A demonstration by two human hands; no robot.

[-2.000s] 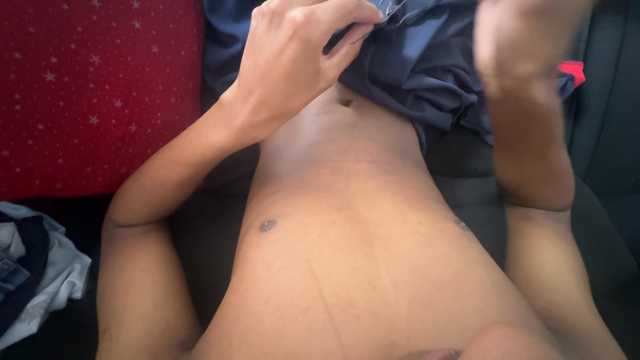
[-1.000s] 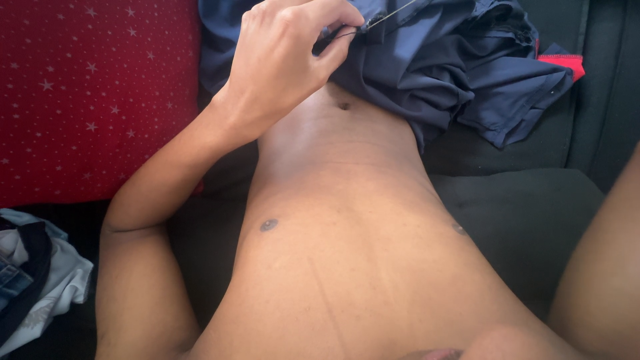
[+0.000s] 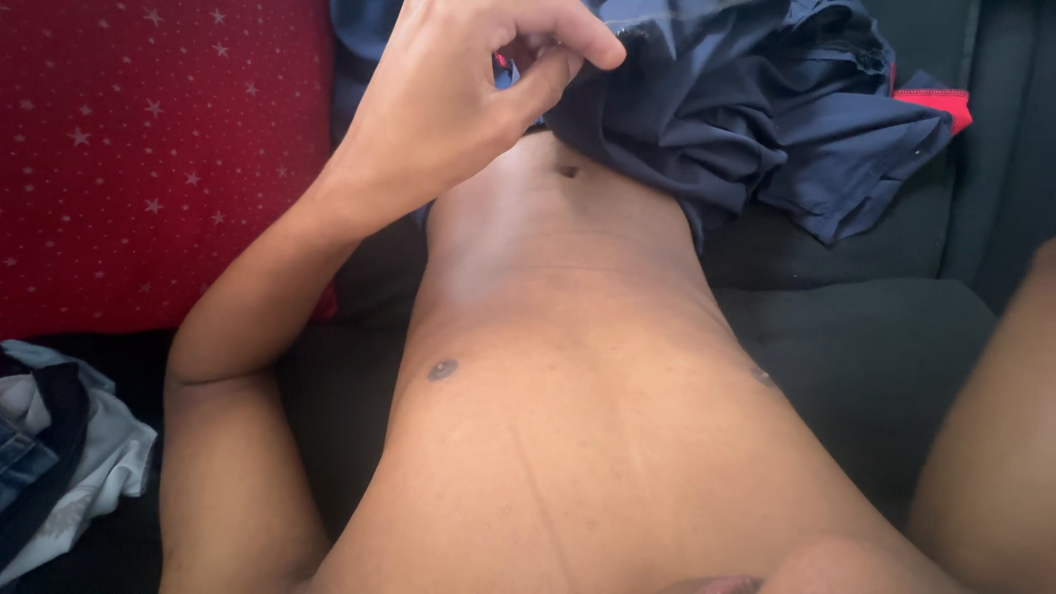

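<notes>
My left hand point(image 3: 503, 74) is at the top, left of centre, its thumb and forefinger curled together at the edge of a crumpled navy cloth garment point(image 3: 685, 115). The fingertips seem to pinch a dark bit of its fabric, though the grip is partly hidden. A thin pale thread point(image 3: 685, 16), blurred, runs rightward from near these fingertips across the cloth. The garment lies over my lap and spreads to the right, with a red piece of fabric point(image 3: 940, 106) at its far right. My right hand is outside the frame; only part of that arm shows at the right edge.
A red cushion with star prints point(image 3: 91, 165) stands at the upper left. Below it lie bundled clothes point(image 3: 107, 454), white, dark and denim-like. My bare torso fills the middle, on a dark padded seat point(image 3: 850, 355).
My right hand, raised and blurred at the upper right two seconds ago, has left the view. The thread looked taut one second ago and is now blurred. My left hand has stayed near the cloth.
</notes>
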